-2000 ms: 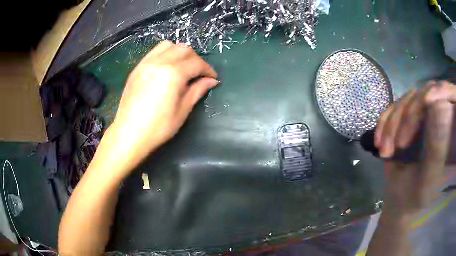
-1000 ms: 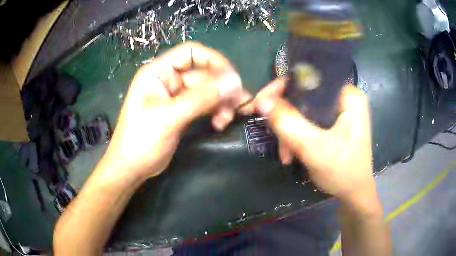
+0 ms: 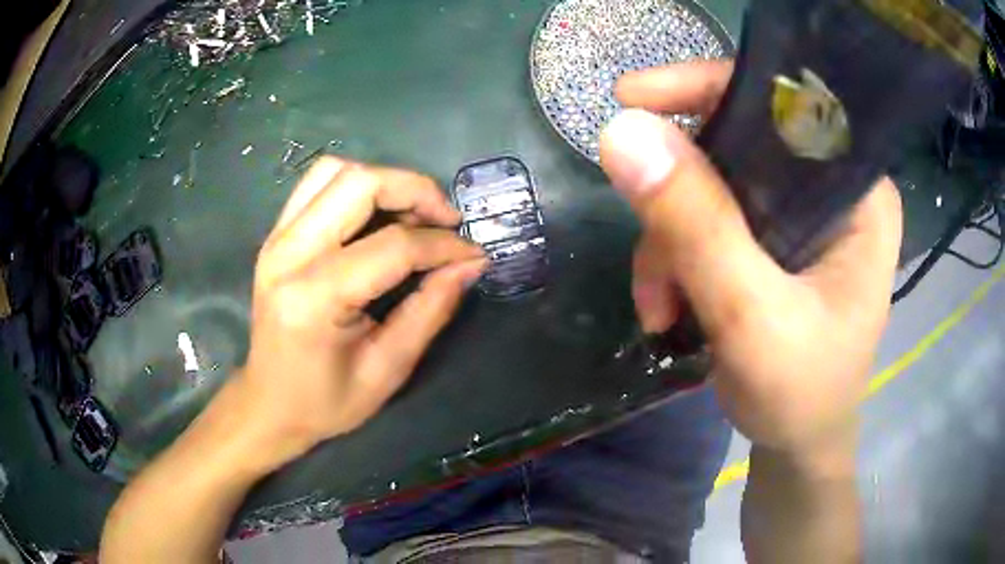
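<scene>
A black plastic housing (image 3: 501, 204) lies on the green mat at the centre, ribbed side up, with shiny metal across it. My left hand (image 3: 358, 281) is at its left edge, thumb and fingertips pinched close to its middle; a small metal strip seems to lie at the fingertips, but I cannot tell if it is gripped. My right hand (image 3: 760, 275) holds the electric screwdriver (image 3: 821, 121), a thick black body with a yellow band and a worn pale sticker, up at the right. Its bit is not visible.
The round screw dish (image 3: 595, 66) is at the top centre, partly behind my right fingers. Metal strips (image 3: 226, 28) lie heaped at the top left. Black housings (image 3: 94, 292) are piled at the left edge. A cable (image 3: 937, 248) hangs at the right. The reddish bench edge runs below.
The view has shifted. My left hand has come away from my right and down to the housing. The right hand has moved right with the screwdriver, and the dish shows again.
</scene>
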